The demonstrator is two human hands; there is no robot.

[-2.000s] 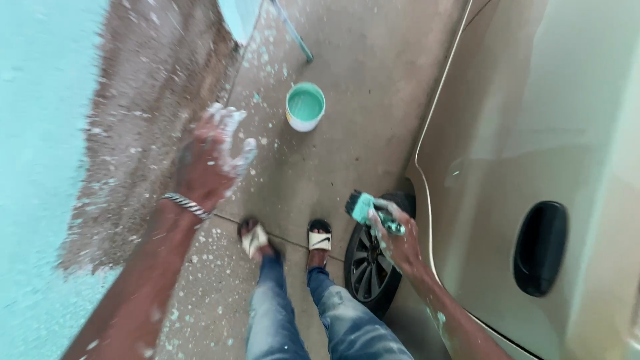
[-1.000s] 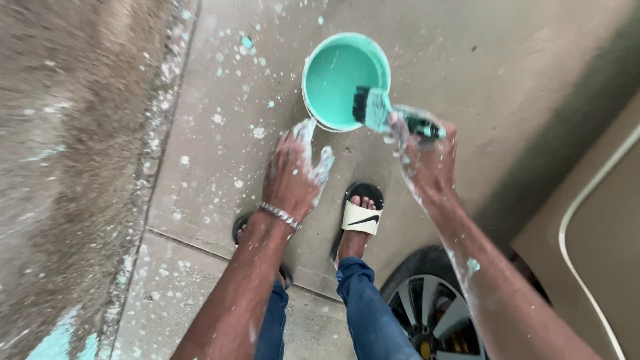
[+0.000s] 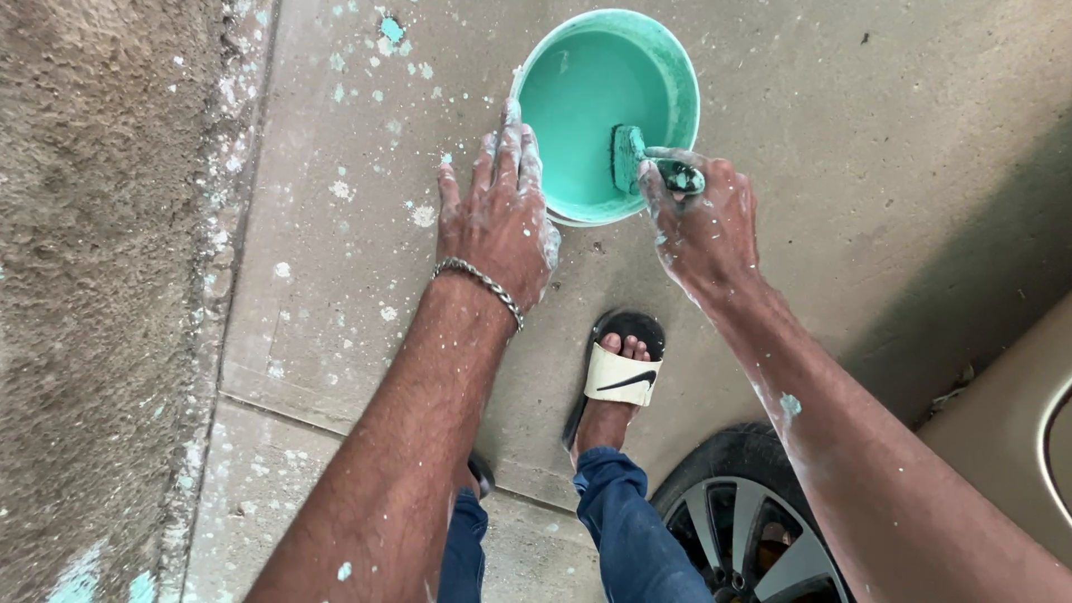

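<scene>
A round bucket (image 3: pixel 688 92) of turquoise paint (image 3: pixel 578 109) stands on the concrete floor at the top centre. My right hand (image 3: pixel 708 213) grips the handle of a paintbrush (image 3: pixel 628 159), whose paint-coated bristles are inside the bucket near its right side; whether they touch the paint is hard to tell. My left hand (image 3: pixel 498 209), with a braided metal bracelet (image 3: pixel 479 283) at its wrist, lies against the bucket's left outer side. Its fingers are extended along the rim and hold nothing. Both hands are smeared with paint.
A rough wall (image 3: pixel 100 251) runs down the left, with turquoise patches low on it. At the lower right are a car's wheel (image 3: pixel 745 536) and beige body panel (image 3: pixel 980 419). My sandalled foot (image 3: pixel 624 377) is below the bucket. Paint spots dot the concrete floor (image 3: pixel 335 276).
The brush in my right hand has gone from beside the car to the bucket and now sits lower within it. My left hand has come from near the wall to the bucket's side. The view has moved closer.
</scene>
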